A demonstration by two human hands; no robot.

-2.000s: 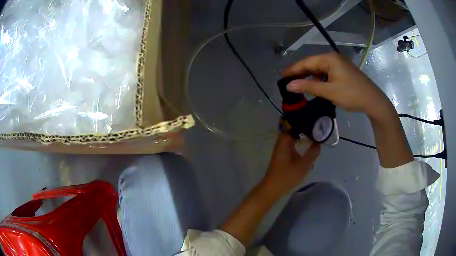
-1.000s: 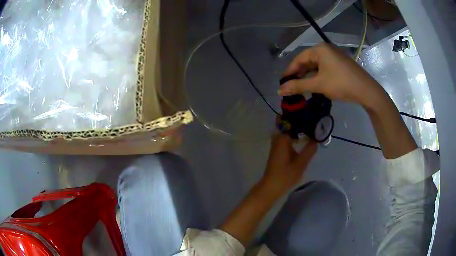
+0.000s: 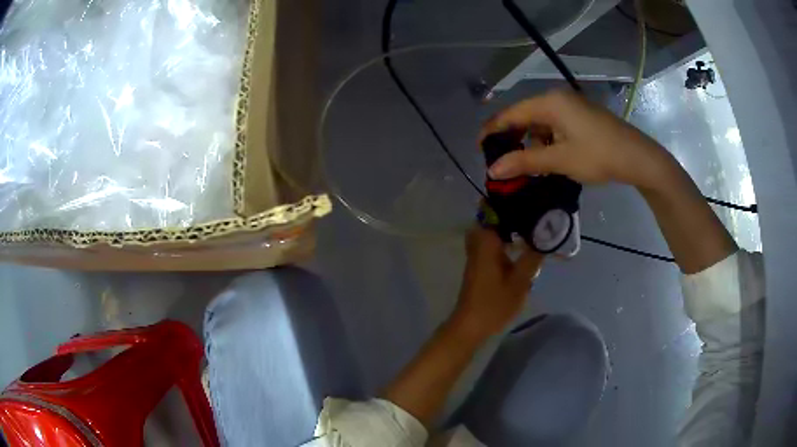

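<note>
A black air pressure regulator [image 3: 535, 199] with a red ring and a round white gauge is held in front of my knees, above the grey floor. My left hand [image 3: 496, 272] grips its lower part from below; the fingertips are partly hidden behind it. My right hand [image 3: 568, 140] holds the black knob at its top between thumb and fingers. A clear air hose [image 3: 325, 140] loops on the left of the regulator and runs towards its lower left side.
A large open cardboard box [image 3: 293, 223] holding shiny clear plastic [image 3: 105, 113] is at upper left. A red plastic item [image 3: 114, 384] is at lower left by my leg. Black cables [image 3: 419, 109] and a grey metal frame [image 3: 585, 67] are behind the regulator.
The regulator has shifted slightly left and its gauge now faces more towards me. My right hand stays at the knob with its fingers changed in position. My left hand still holds the body.
</note>
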